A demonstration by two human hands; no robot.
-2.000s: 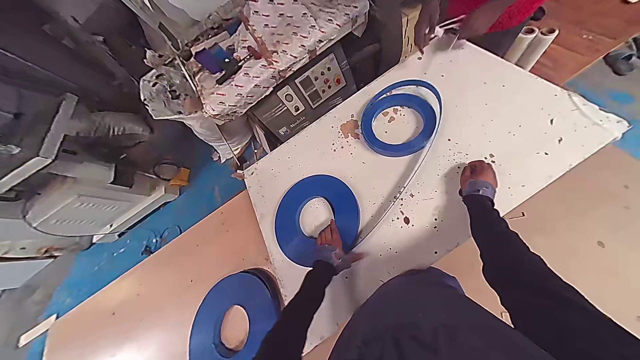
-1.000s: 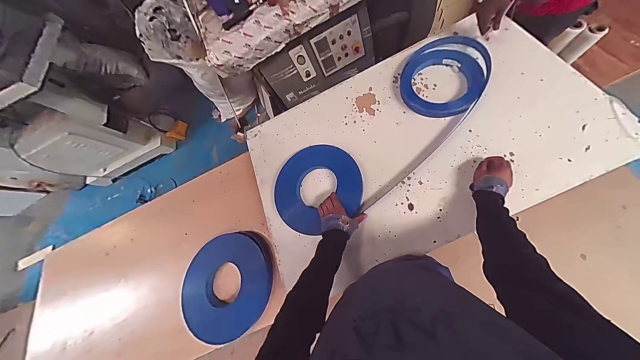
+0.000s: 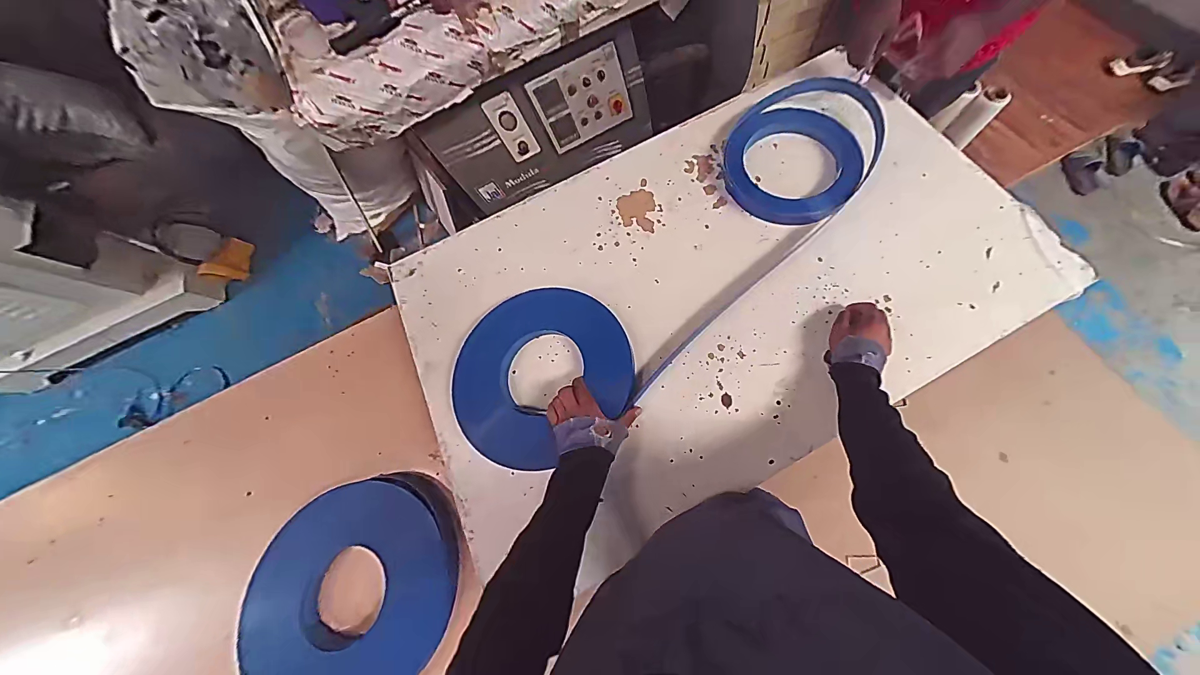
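My left hand [image 3: 583, 411] rests on the lower edge of a flat blue coil of strip [image 3: 487, 375], fingers at its centre hole and thumb at its outer edge. From that edge a thin strip [image 3: 717, 317] runs across the white board to a smaller blue coil [image 3: 741, 169] with a loose outer loop. My right hand [image 3: 860, 330] leans on the board to the right of the strip, fingers curled, and I see nothing in it. At the lower left a thicker blue coil [image 3: 272, 581] lies on the tan board.
The white board [image 3: 947, 272] has stains and specks and lies over a tan board [image 3: 187, 431]. A machine's control panel [image 3: 581, 98] stands along the far edge. Another person's hand [image 3: 858, 42] is at the far corner, beside white rolls [image 3: 975, 112].
The far coil's loose outer loop has changed shape. My left hand has stayed at the coil's lower edge, and my right hand still leans on the board. The view has shifted.
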